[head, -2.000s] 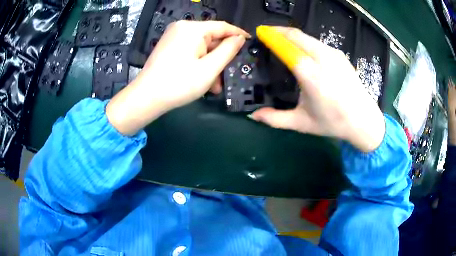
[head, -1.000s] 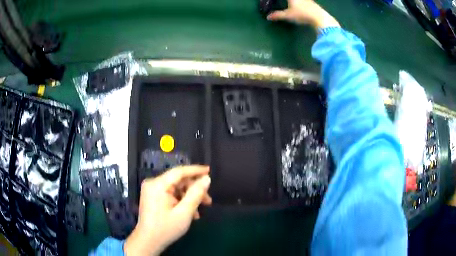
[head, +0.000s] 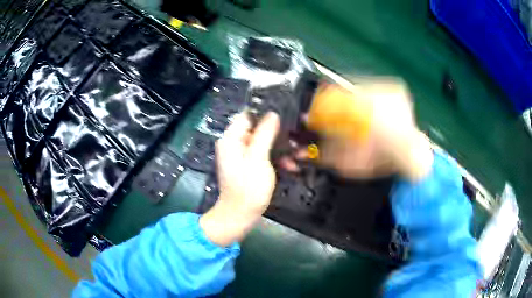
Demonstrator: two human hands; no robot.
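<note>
My left hand (head: 245, 174) is left of the picture's middle, thumb and fingers closed on a dark plastic housing (head: 275, 103) that is blurred and partly covered. My right hand (head: 379, 131) is strongly blurred, just right of it, over the tray. A yellow finger cot (head: 338, 113) points toward the housing. Whether the right hand holds anything cannot be told. The black parts tray (head: 350, 218) lies under both hands. Another housing (head: 300, 195) lies in it, near a small yellow disc (head: 312, 151). Small shiny inserts (head: 399, 241) show beside the right sleeve.
A glossy black blister tray (head: 99, 105) fills the left side. Loose housings (head: 157, 174) lie between it and the parts tray. A clear bag (head: 239, 52) lies behind, with a dark part on it. Another bag (head: 499, 227) is at right. A blue bin (head: 484, 52) is at far right.
The view has swung left toward the blister tray. My right hand has come back from the far bench to beside my left hand. My left hand, seen over the tray before, now holds a housing.
</note>
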